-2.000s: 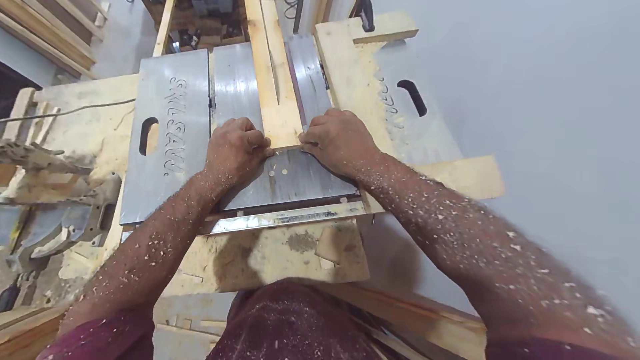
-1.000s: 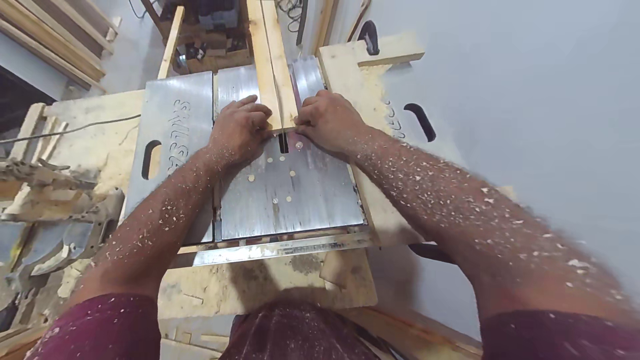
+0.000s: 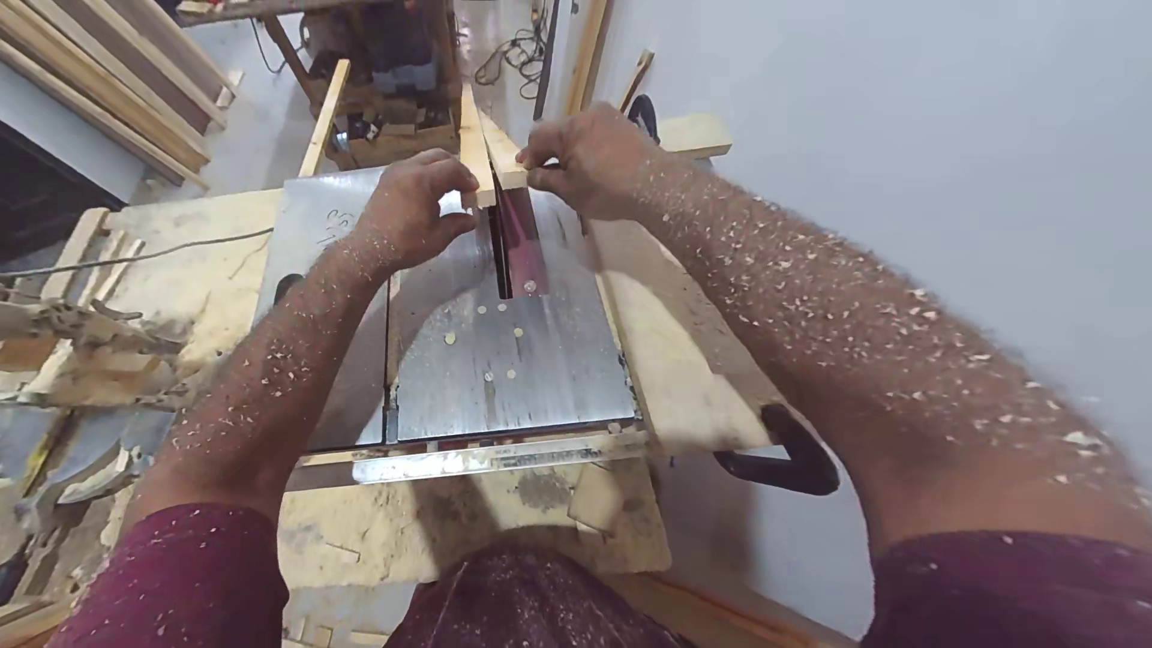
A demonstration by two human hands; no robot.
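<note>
Ahead of me is a table saw with a metal top (image 3: 504,387) and a reddish throat insert (image 3: 526,256) beside a dark slot. Two narrow wooden strips lie over the slot, parted by a thin V-shaped gap. My left hand (image 3: 418,202) pinches the near end of the left strip (image 3: 477,157) between thumb and fingers. The near end of the right strip (image 3: 507,162) is between the thumb and fingers of my right hand (image 3: 589,162). Sawdust and chips cover both forearms. The saw blade cannot be made out.
A metal rail (image 3: 504,456) runs along the saw's near edge. A wooden fence board (image 3: 675,333) stands right of the top, with a black clamp (image 3: 783,454) at its near end. Offcuts and a tool lie at left, beside a cable (image 3: 135,256). Lumber (image 3: 108,72) leans at back left.
Both hands have moved forward over the saw top with the wood. The near ends of the strips now show apart, and more of the slot and reddish insert is uncovered.
</note>
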